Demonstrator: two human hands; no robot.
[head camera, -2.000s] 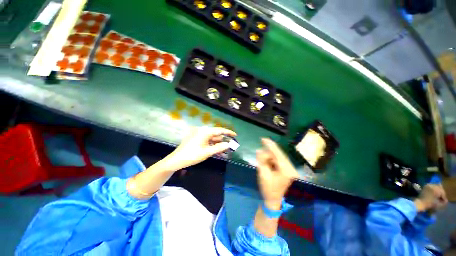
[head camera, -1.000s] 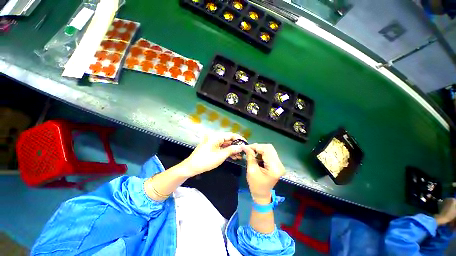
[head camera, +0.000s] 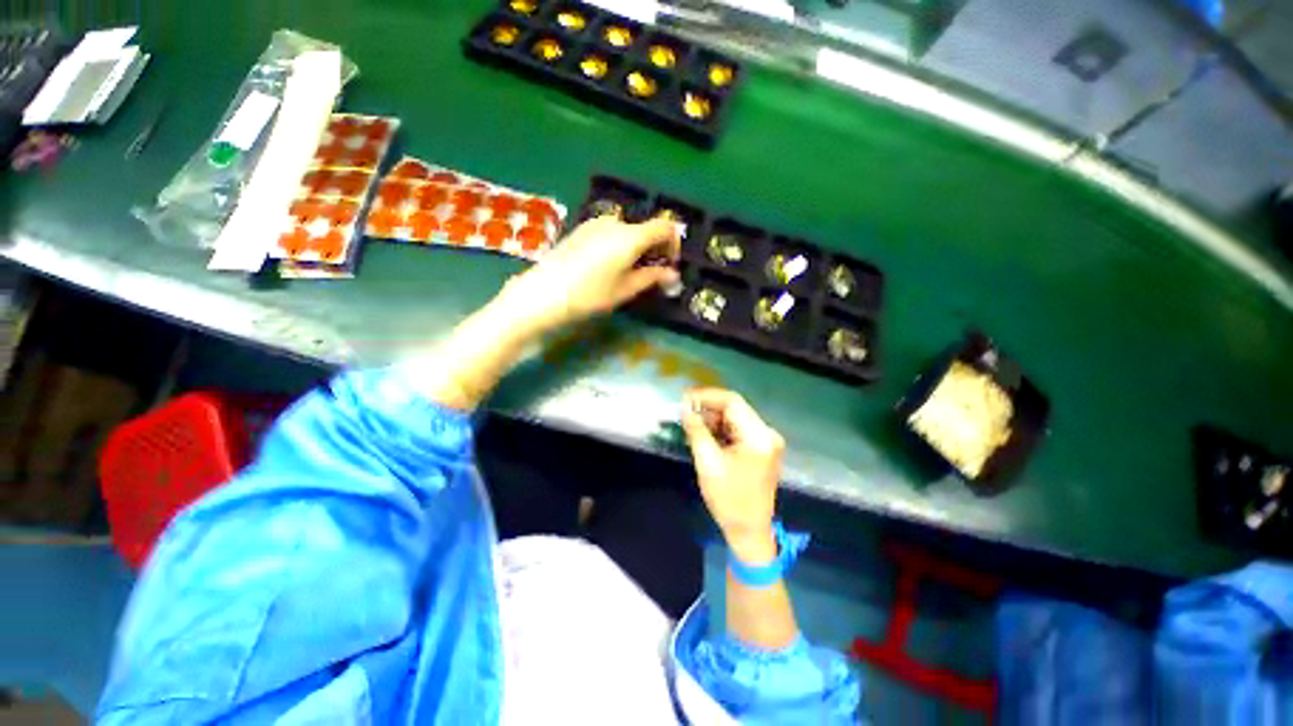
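My left hand (head camera: 603, 270) is over the left part of a black component tray (head camera: 808, 358), its thumb and fingers around one pocket and hiding part of it. Whether it grips a unit I cannot tell. Round units (head camera: 726, 250) sit in other pockets, several with white pieces on top. My right hand (head camera: 735, 461), with a blue wrist strap (head camera: 766, 563), is at the bench's front edge with fingers curled; blur hides whether it holds anything. Blurred amber stickers (head camera: 638, 355) lie on the bench between the hands, partly covered by my left forearm.
A black scrap box (head camera: 1018, 428) with cream-white bits stands right. Another tray (head camera: 596, 88) with yellow-centred units lies at the back. Orange die-cut sheets (head camera: 461, 210), a long pale strip (head camera: 291, 156) and a clear bag (head camera: 199, 185) lie left. A dark tray (head camera: 1248, 489) is far right.
My left hand has moved from the bench edge, where it held a unit beside my right hand, forward over the tray. My right hand is now apart from it and remains near the edge.
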